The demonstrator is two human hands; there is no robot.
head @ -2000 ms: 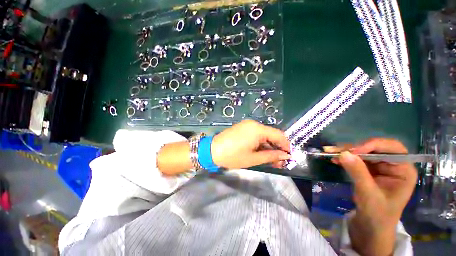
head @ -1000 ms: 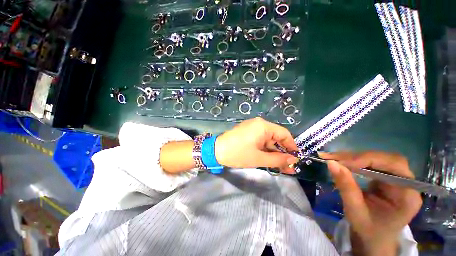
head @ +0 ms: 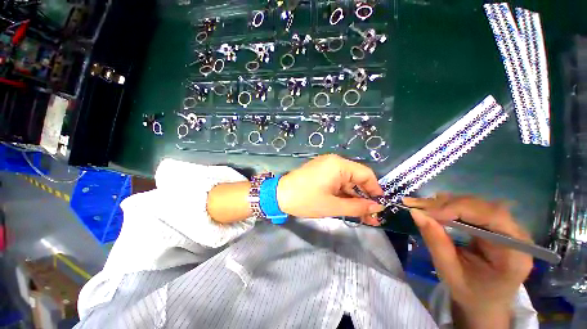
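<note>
My left hand (head: pixel 328 187), with a blue band at the wrist, pinches a small dark ring-ended part (head: pixel 353 222); its thin ring shows just below the fingers. My right hand (head: pixel 473 241), slightly blurred, holds grey metal tweezers (head: pixel 499 238) like a pen, wide end to the right. The tweezer tip is at my left fingertips, over the near end of a white liner strip (head: pixel 444 146) with dotted blue-black rows. The strip lies slanted up to the right. Whether the tip holds an adhesive piece I cannot tell.
A clear tray (head: pixel 283 153) with rows of ring-ended parts lies beyond my left hand. One loose part (head: pixel 155 123) lies left of it. More liner strips (head: pixel 528 77) lie at the upper right. A black case (head: pixel 96 122) stands left, clear shiny trays (head: pixel 573 148) at the right edge.
The view has shifted, so the bench things sit further right than two seconds ago. The tweezers have tilted, their wide end now lower. The left hand stays at the strip's near end.
</note>
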